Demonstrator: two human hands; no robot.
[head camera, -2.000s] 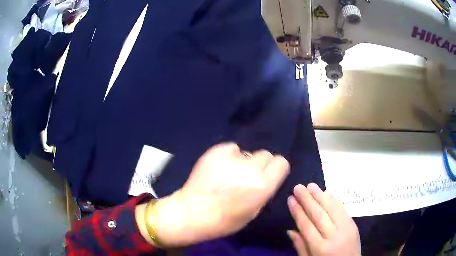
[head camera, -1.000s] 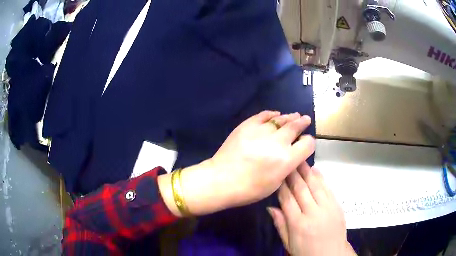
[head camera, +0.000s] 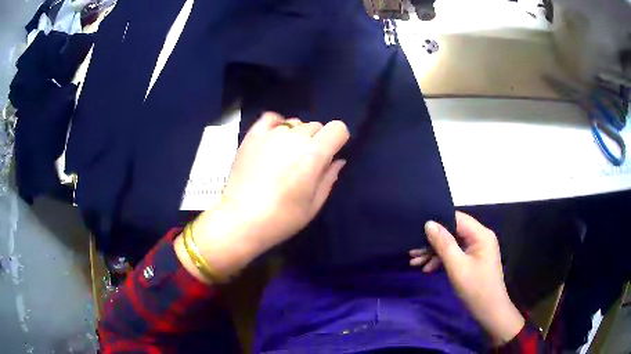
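Note:
The navy cloth panels (head camera: 387, 159) lie over the white machine table and hang over its front edge. Their right edge runs down from the presser foot (head camera: 389, 32). My left hand (head camera: 290, 166), with a ring and a gold bangle, is on the cloth left of that edge, fingers curled, pinching a fold of it. My right hand (head camera: 467, 252) pinches the panels' right edge between thumb and fingers, just below the table's front edge. The needle area is cut off by the top of the picture.
Blue-handled scissors (head camera: 607, 131) lie on the bed at right. A crumpled navy heap (head camera: 41, 117) is at far left. The tan metal bed (head camera: 484, 66) is right of the cloth. A purple garment (head camera: 360, 311) covers the wearer's lap.
The view has tilted down. My left hand has moved left, away from the cloth's right edge, and curled. My right hand has separated from it and now grips the edge lower down.

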